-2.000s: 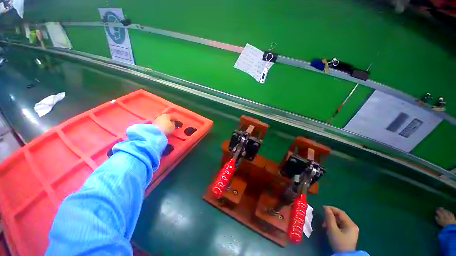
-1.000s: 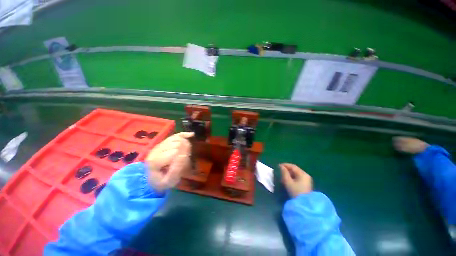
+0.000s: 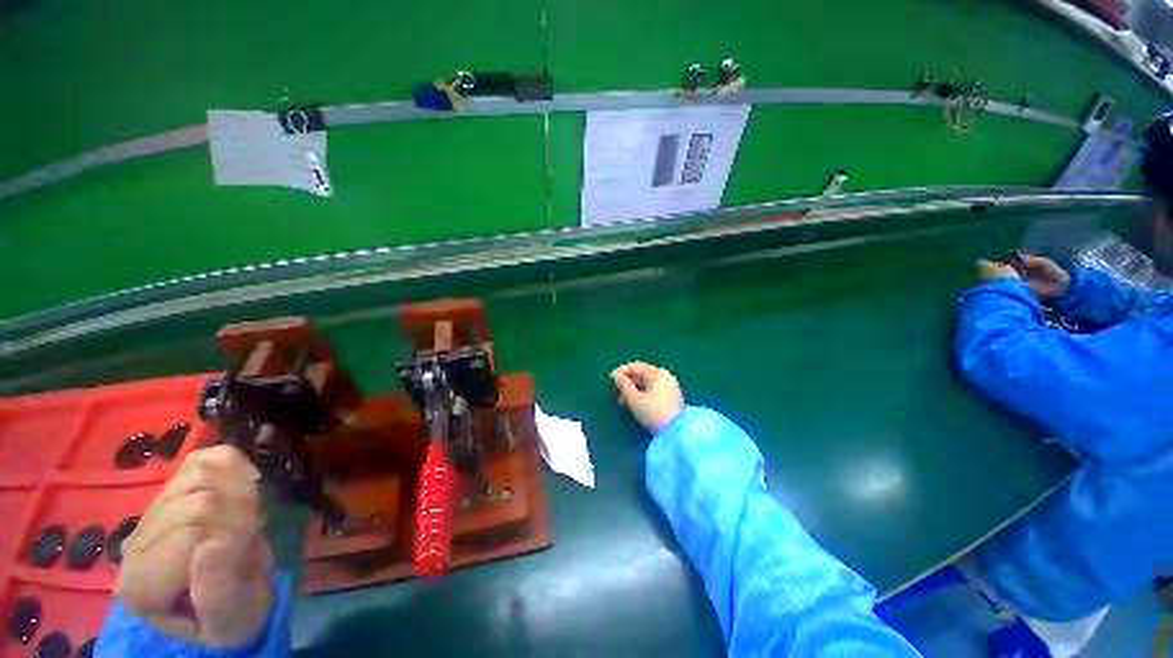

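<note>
A reddish-brown fixture (image 3: 373,420) stands on the bench with two toggle clamps. My left hand (image 3: 206,546) is closed in a fist at the left clamp (image 3: 273,418); its red handle is hidden, apparently inside the fist. The right clamp's red ribbed handle (image 3: 434,514) lies down toward me. My right hand (image 3: 652,396) is over the bench right of the fixture, thumb and fingers together, with no part visible in it. Dark round discs (image 3: 85,546) lie in the red compartment tray (image 3: 64,437) at the left.
A white paper scrap (image 3: 565,447) lies beside the fixture's right edge. At the right a person in a blue smock (image 3: 1055,373) handles something small beside shiny clear packaging (image 3: 1117,261). A green partition (image 3: 425,39) with clipped sheets runs along the back.
The view has swung right, bringing the neighbouring person into view. My left hand has left the tray and moved to the left clamp. My right hand has moved farther up the bench, away from the paper scrap.
</note>
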